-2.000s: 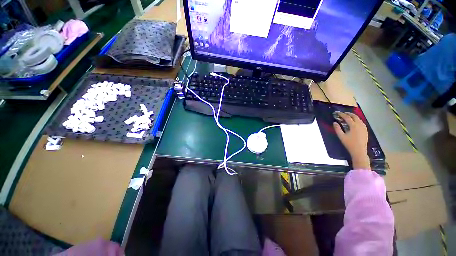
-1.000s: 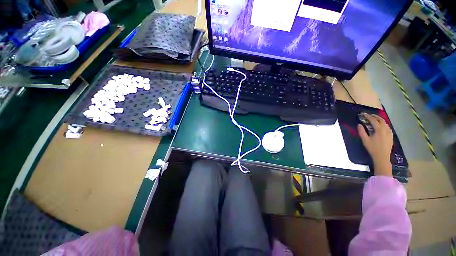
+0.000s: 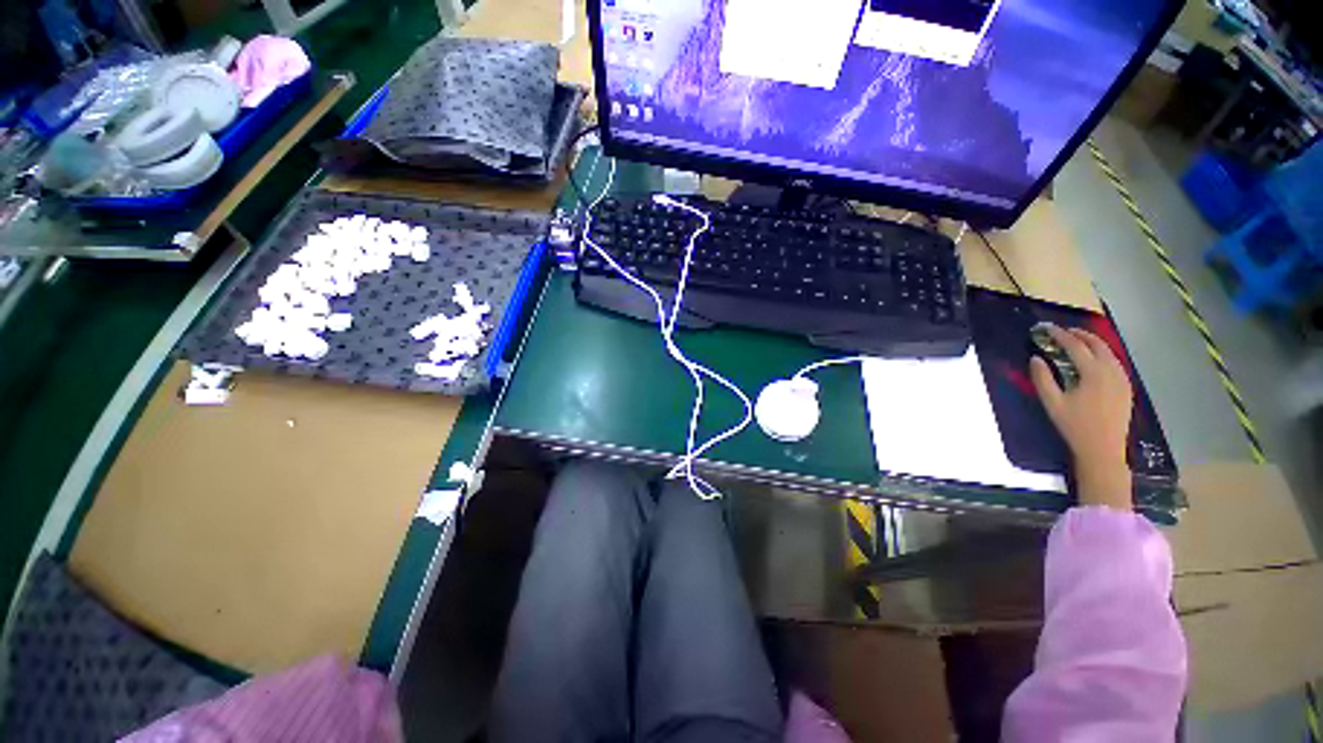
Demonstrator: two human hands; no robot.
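Observation:
My right hand (image 3: 1088, 402) rests on the dark computer mouse (image 3: 1055, 353), on the black and red mouse pad (image 3: 1008, 380) at the right. My left hand is out of view; only a pink sleeve shows at the lower left edge. The monitor (image 3: 871, 109) shows a purple mountain desktop with open windows. The black keyboard (image 3: 784, 276) lies below it. A white cable (image 3: 670, 327) runs over the keyboard to the bench edge. A round white puck (image 3: 788, 409) sits on the green bench beside a white paper sheet (image 3: 943, 418).
At the left, a blue-rimmed tray (image 3: 518, 308) holds two heaps of white pieces (image 3: 327, 283). Grey dotted bags (image 3: 467, 109) are stacked behind it. A cardboard sheet (image 3: 261, 508) lies in front. A blue tray of white headset parts (image 3: 182, 131) stands at the far left.
The view has shifted, so the bench sits further right in the picture than two seconds ago. My right hand stays on the mouse.

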